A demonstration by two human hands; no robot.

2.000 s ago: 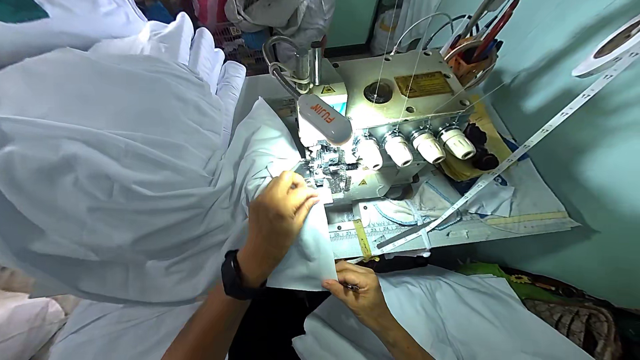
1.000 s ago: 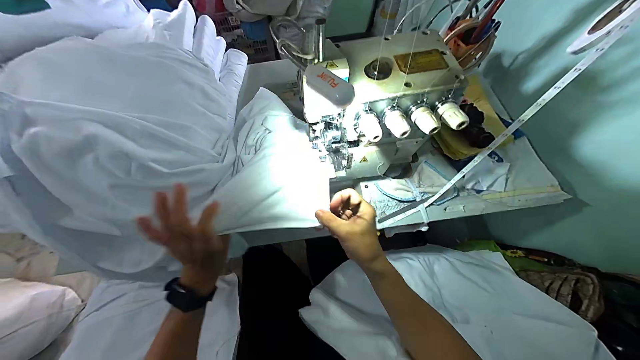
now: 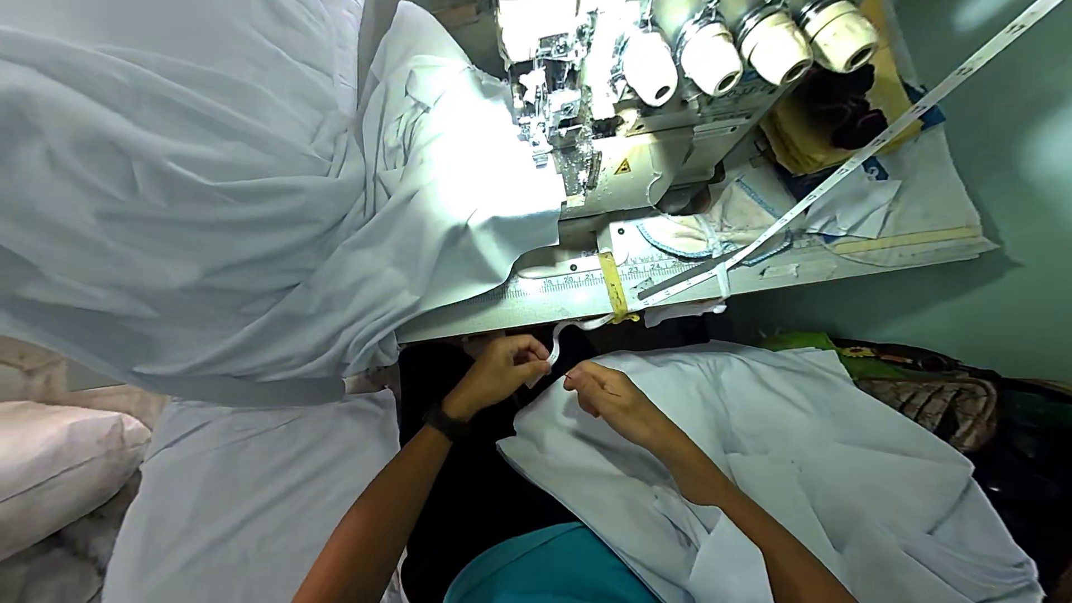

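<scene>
Below the table edge, my left hand [image 3: 505,368] pinches a narrow white tape [image 3: 556,339] that hangs from the edge near a yellow strip. My right hand [image 3: 610,398] is just to its right, thumb and finger pinched together; whether something small is between them cannot be told. A white cloth [image 3: 452,193] lies under the lit needle area of the overlock sewing machine [image 3: 624,163] and spreads left over the table. Another white cloth [image 3: 754,427] lies across the lap beneath my right forearm.
A white measuring tape [image 3: 871,146] slants from the upper right down to the table edge, where a ruler scale [image 3: 578,285] runs along. Fabric scraps [image 3: 754,209] lie right of the machine. White cloth [image 3: 260,486] hangs at lower left beside a white sack [image 3: 63,461]. A green wall stands right.
Both hands have left the cloth at the machine and come together below the table edge, the left one now on the narrow tape. The view has tilted down and moved closer.
</scene>
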